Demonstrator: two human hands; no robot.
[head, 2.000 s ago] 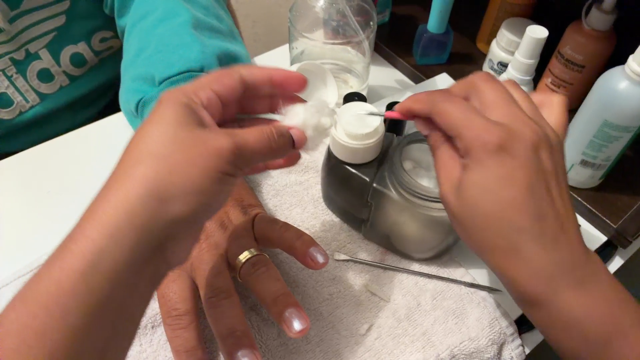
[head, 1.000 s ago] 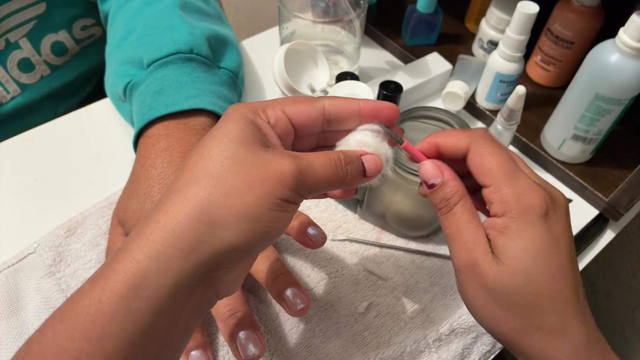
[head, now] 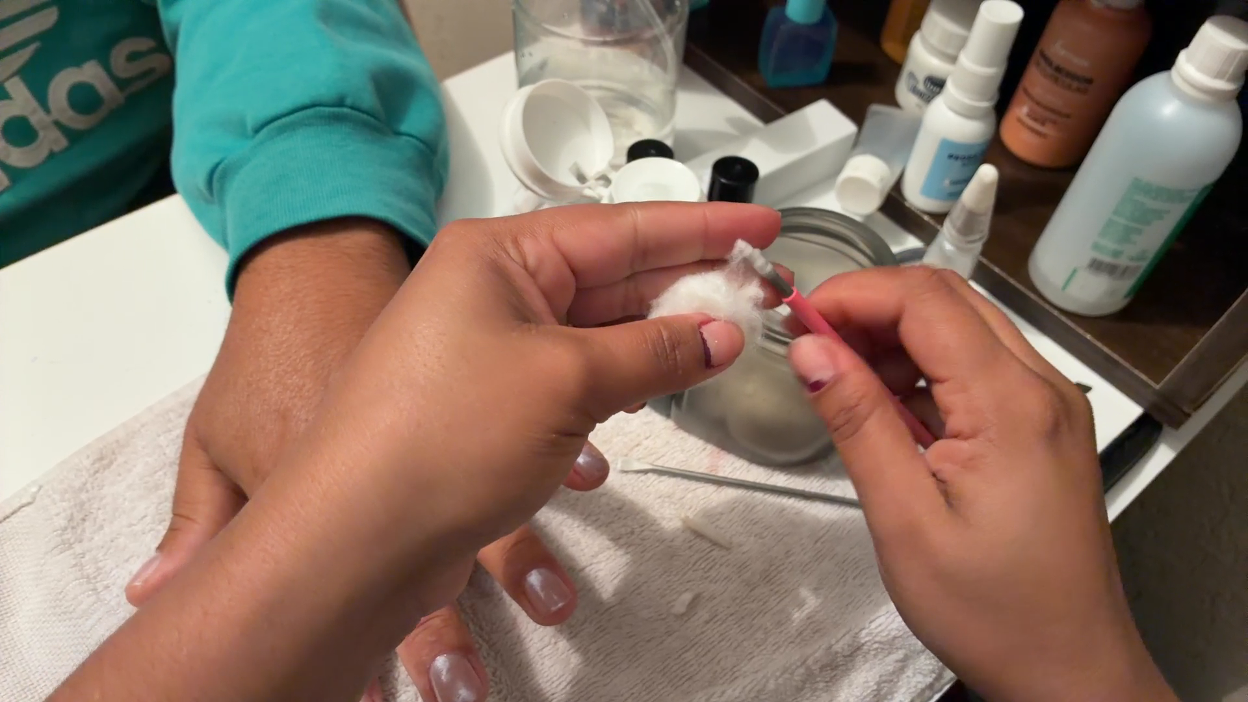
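My left hand point(head: 546, 361) pinches a tuft of white cotton point(head: 717, 297) between thumb and fingers. A thin tool with a pink handle point(head: 819, 322) is in my right hand point(head: 975, 429), and its metal tip, with a wisp of cotton on it, touches the tuft. Beneath my left forearm another person's hand point(head: 302, 361) lies palm down, its nails coated in shiny pale polish, on a white towel point(head: 741, 604). Just behind the cotton stands a glass jar point(head: 770, 409) with pale contents, partly hidden by my hands. A slim metal manicure tool point(head: 741, 480) rests on the towel.
Behind my hands are a white round container point(head: 556, 136), a black cap point(head: 733, 179), a white box point(head: 790, 146) and a large clear jar point(head: 600, 78). Several bottles, one of them pale blue point(head: 1131, 185), stand at the right on a dark tray point(head: 1102, 336). Small white scraps dot the towel.
My two hands have come together, and the pink-handled tool has moved from above the white-topped container to the cotton in my left hand. The view has shifted somewhat.
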